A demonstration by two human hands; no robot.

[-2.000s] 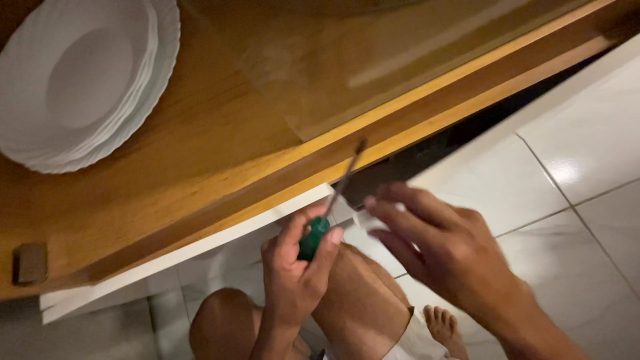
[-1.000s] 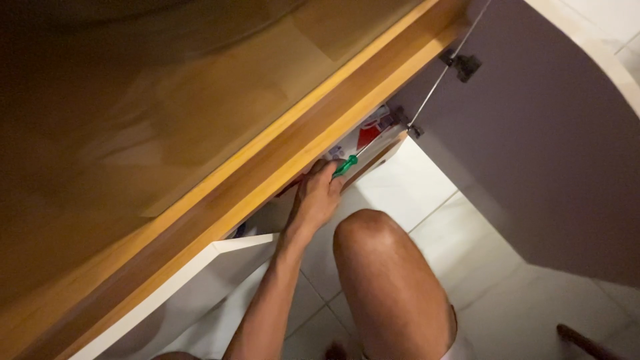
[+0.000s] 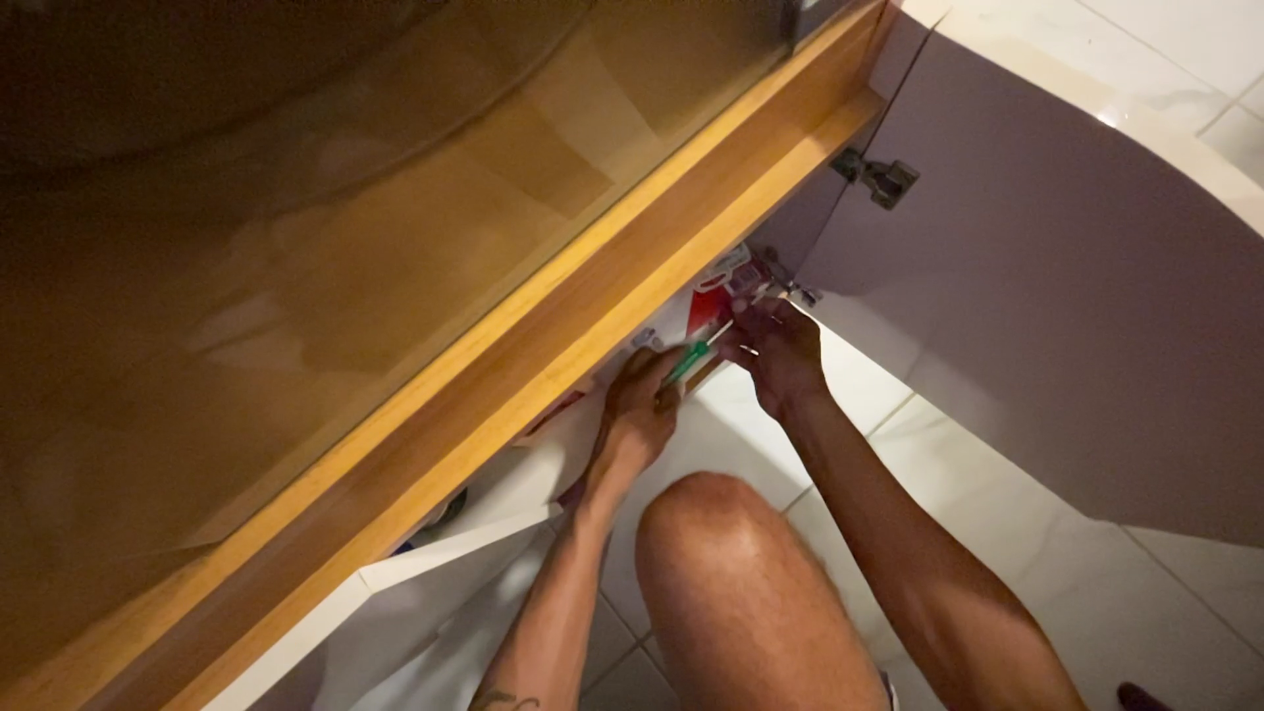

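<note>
My left hand [image 3: 642, 400] grips the green handle of a screwdriver [image 3: 689, 359], whose metal shaft points up and right toward the lower cabinet hinge [image 3: 802, 292]. Beside the shaft's far end is my right hand [image 3: 780, 351], its fingers bent close to that hinge; whether they pinch the shaft or something small cannot be told. The screwdriver's tip is hidden by the fingers. The hinge sits at the inner edge of the open cabinet door [image 3: 1027, 326]. An upper hinge [image 3: 877, 179] is on the same door.
A wooden cabinet edge [image 3: 553, 341] runs diagonally above my hands. Red and white packages [image 3: 706, 306] lie inside the cabinet. Another white door [image 3: 459, 543] stands open at lower left. My knee [image 3: 731, 553] is between my forearms, above the tiled floor [image 3: 997, 504].
My right hand, out of view one second ago, is now at the lower hinge beside the screwdriver's shaft. The view has shifted from the plates to the open door.
</note>
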